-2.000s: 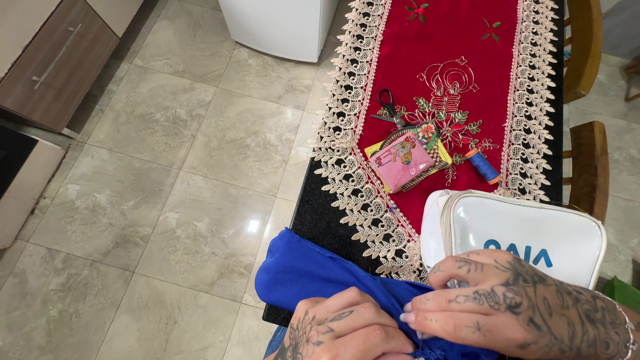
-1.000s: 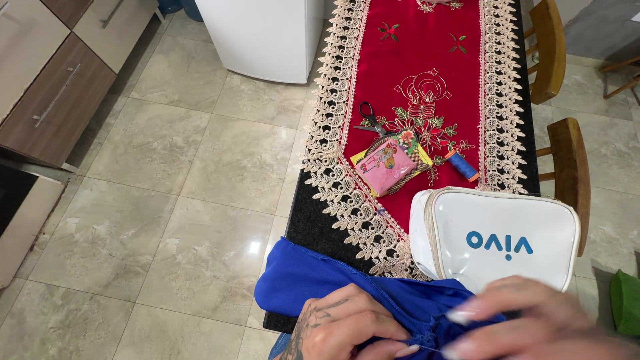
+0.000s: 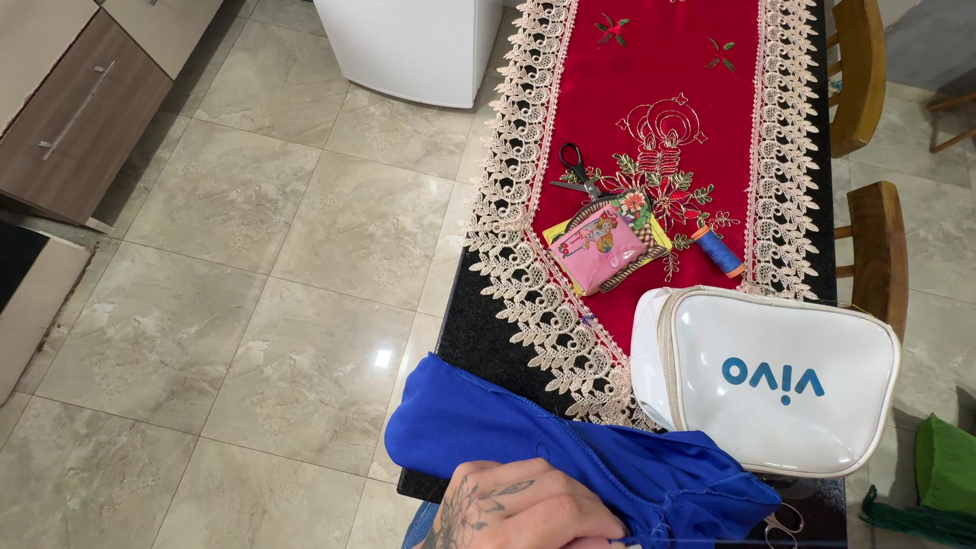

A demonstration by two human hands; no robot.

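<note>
My left hand (image 3: 534,507), tattooed on its back, holds a bunched blue cloth (image 3: 518,427) at the bottom edge of the view, its fingertips partly cut off. A seam runs along the cloth, with loose thread near my fingers. My right hand is out of view. A white pouch (image 3: 785,381) with lettering lies right of the cloth. Beyond it, a spool of blue thread (image 3: 717,252) rests on a red table runner (image 3: 686,69), near small pink and patterned packets (image 3: 598,248) and black-handled scissors (image 3: 577,171).
The black stone tabletop (image 3: 480,335) shows around the runner's lace border (image 3: 515,130). Small scissors (image 3: 784,526) lie at the near right edge. Wooden chairs (image 3: 877,252) stand along the right side, with a green item (image 3: 945,461) below. A white appliance (image 3: 408,46) stands beyond.
My right hand, over the cloth beside my left hand in the earlier frames, has gone out of view. My left hand still holds the cloth.
</note>
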